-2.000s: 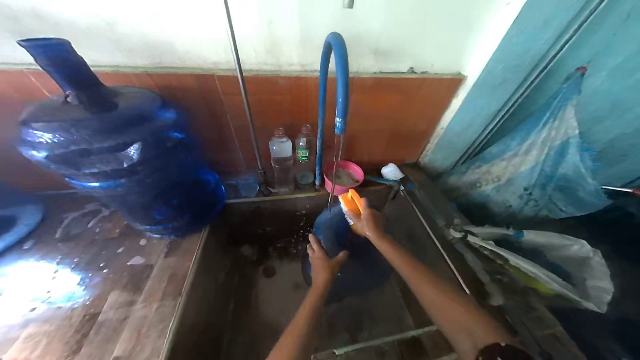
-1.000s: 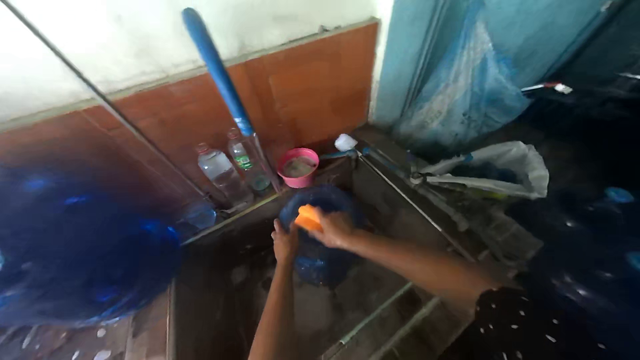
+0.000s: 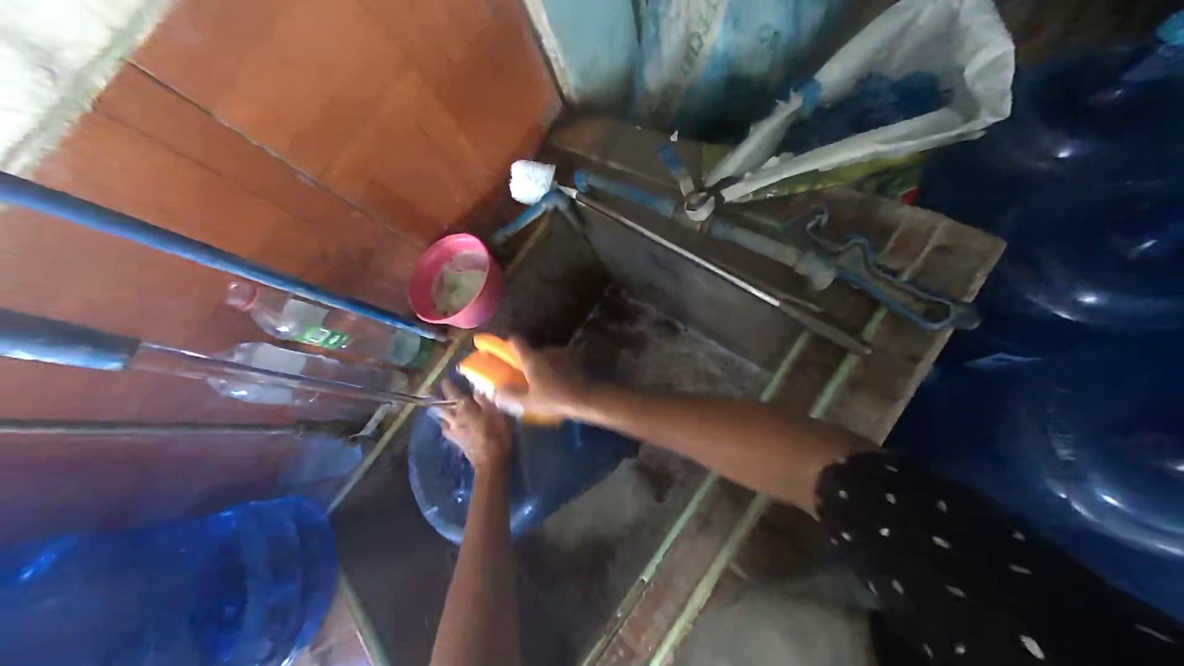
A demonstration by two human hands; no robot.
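Observation:
My right hand [image 3: 550, 379] is closed around an orange scrub brush [image 3: 495, 365] with pale bristles, over a blue plastic water jug [image 3: 462, 481] lying in the tiled basin. My left hand [image 3: 474, 427] rests on the jug beside the brush; its fingers are slightly blurred and it seems to hold nothing. A thin stream of water [image 3: 296, 379] runs from the blue hose [image 3: 69, 342] and reaches the jug near my left fingers.
A pink bowl [image 3: 425, 287] and two clear plastic bottles [image 3: 296, 319] stand along the basin's wall-side ledge. A long-handled white brush [image 3: 532, 181] lies at the corner by blue pipes [image 3: 629, 191]. Large blue jugs [image 3: 1064, 370] stand right, another [image 3: 250, 583] lower left.
The view has turned and come closer to the basin. My right hand keeps its grip on the orange brush, and my left hand stays at the jug.

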